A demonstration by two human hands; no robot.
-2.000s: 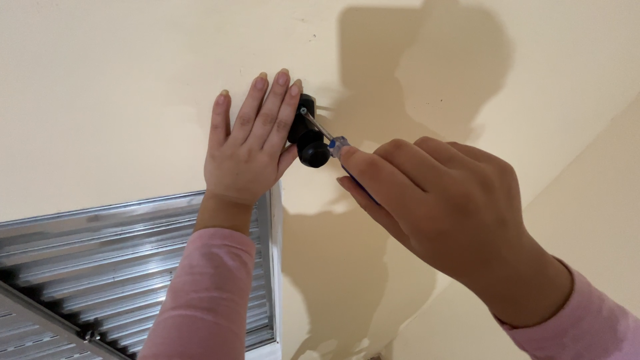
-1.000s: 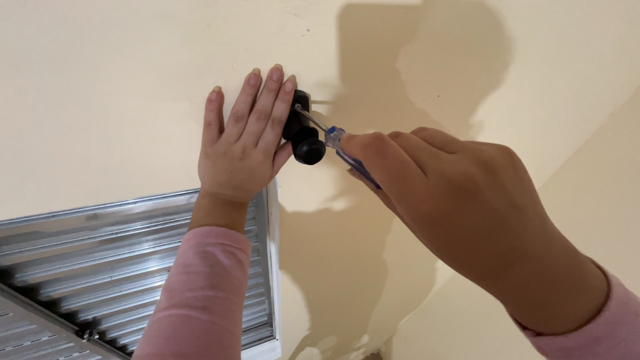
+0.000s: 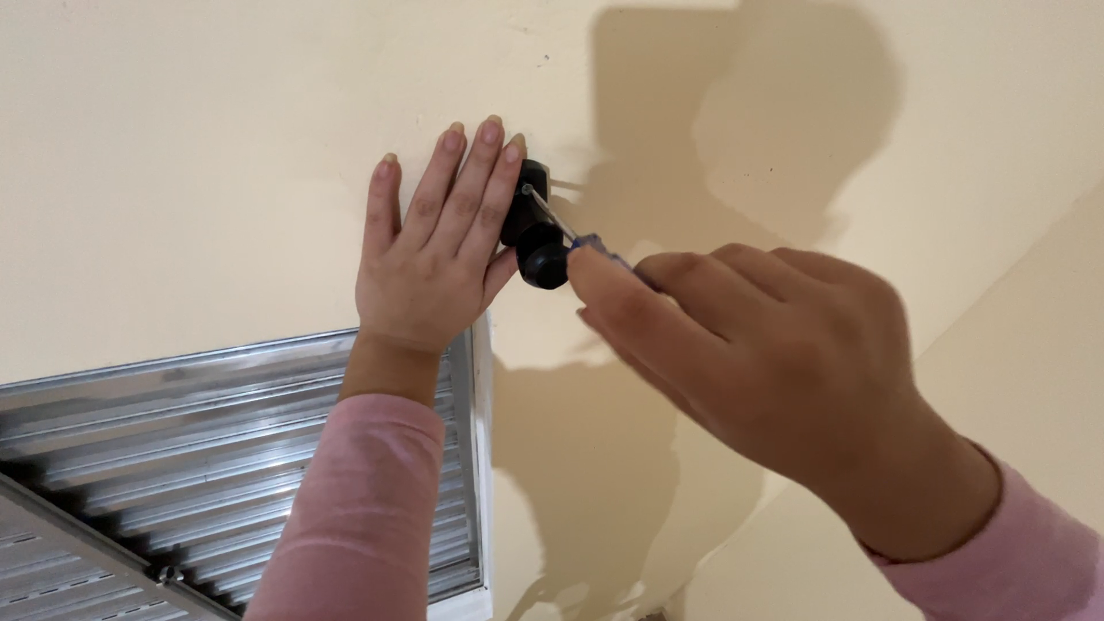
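Note:
A black wall bracket point(image 3: 532, 220) with a rounded knob at its lower end lies against the cream wall. My left hand point(image 3: 431, 233) is flat on the wall, its fingers pointing up and its index finger and thumb against the bracket's left side. A screwdriver point(image 3: 589, 244) with a clear and blue handle is held in my right hand point(image 3: 733, 336). Its metal shaft slants up and left, the tip at a screw point(image 3: 527, 189) in the upper part of the bracket. My right fingers cover most of the handle.
A metal louvred window point(image 3: 259, 431) with a pale frame is at the lower left, under my left forearm. Its dark diagonal bar carries a small metal catch point(image 3: 169, 575). Shadows of my arms and head fall on the wall, and a wall corner runs diagonally at the right.
My right hand has turned about the screwdriver handle and now covers more of it. My left hand remains against the bracket, and the screwdriver tip stays at the screw.

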